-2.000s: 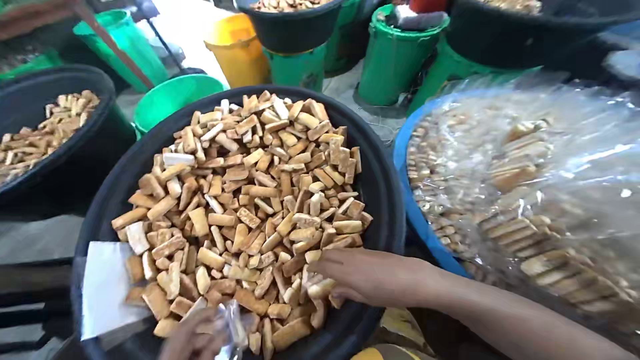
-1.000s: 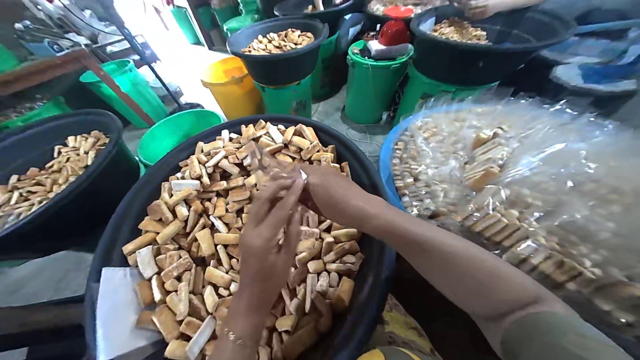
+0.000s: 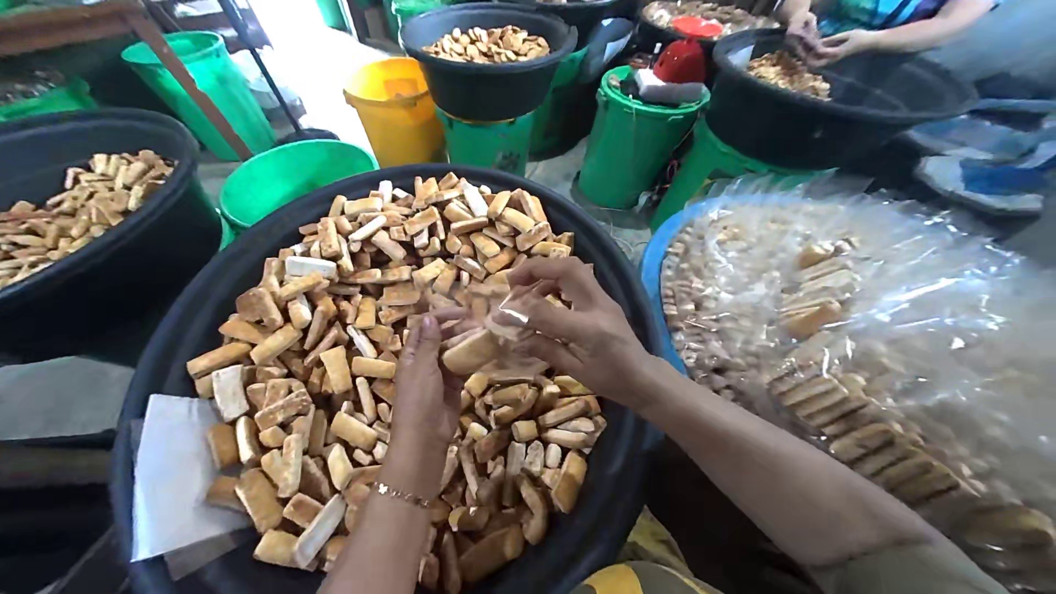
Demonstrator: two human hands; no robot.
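A wide black plastic tub (image 3: 151, 363) holds a heap of small baked, biscuit-like pieces (image 3: 355, 433). Over its middle, my left hand (image 3: 431, 371) and my right hand (image 3: 569, 326) hold a small clear plastic bag (image 3: 503, 330) between them. A biscuit piece (image 3: 469, 352) shows in or behind the bag, by my left fingers. My right fingers pinch the film at its upper right side. A stack of clear and white plastic sheets or bags (image 3: 177, 474) lies on the tub's left rim.
A blue-rimmed tub (image 3: 653, 272) with filled clear bags (image 3: 874, 396) stands close on the right. Another black tub (image 3: 177, 223) of pieces is on the left. Green buckets (image 3: 623, 148) and a yellow bucket (image 3: 396, 115) stand behind. A co-worker's hands (image 3: 825, 45) are over a far tub.
My hands were apart low over the heap two seconds ago, then came together farther up it. They now hold the bag nearer the tub's middle. The view has tilted up.
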